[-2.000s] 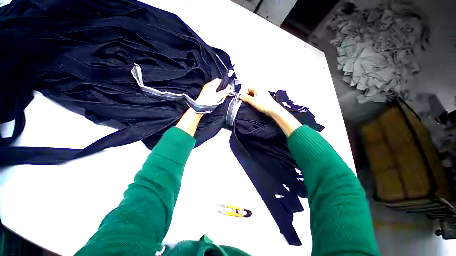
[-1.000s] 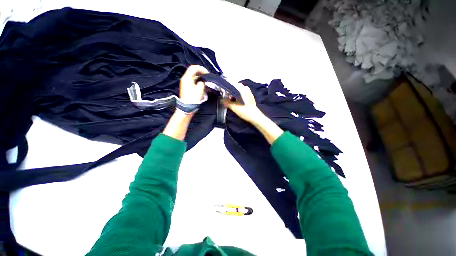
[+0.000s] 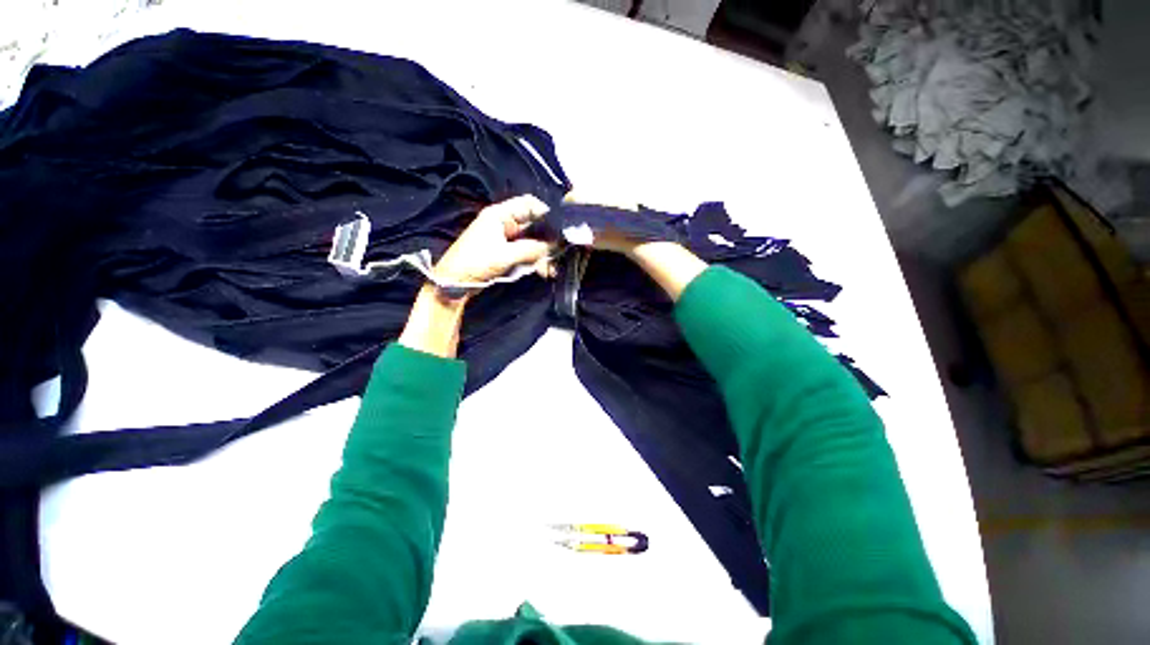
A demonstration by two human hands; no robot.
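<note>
A large bundle of navy fabric strips (image 3: 290,176) lies across the white table, gathered at its middle by a pale grey tie strip (image 3: 566,292). The tie's loose tail runs past my left wrist onto the heap. My left hand (image 3: 489,250) is closed on a dark strip at the tie. My right hand (image 3: 614,239) is at the tie too, its fingers mostly hidden behind a dark strip, so its grip cannot be told. The strip ends (image 3: 788,271) fan out at the right with small white tabs. Yellow-orange thread snips (image 3: 602,539) lie on the table near me.
The white table (image 3: 530,441) has a rounded right edge. Beyond it, a heap of pale grey cloth (image 3: 977,95) lies on the floor at the upper right. A brown-yellow padded bale (image 3: 1053,334) stands at the right.
The strip that arched between my hands now lies flatter and extends right over my right hand. My right fingers have gone behind it. The strip ends at the right have fanned out.
</note>
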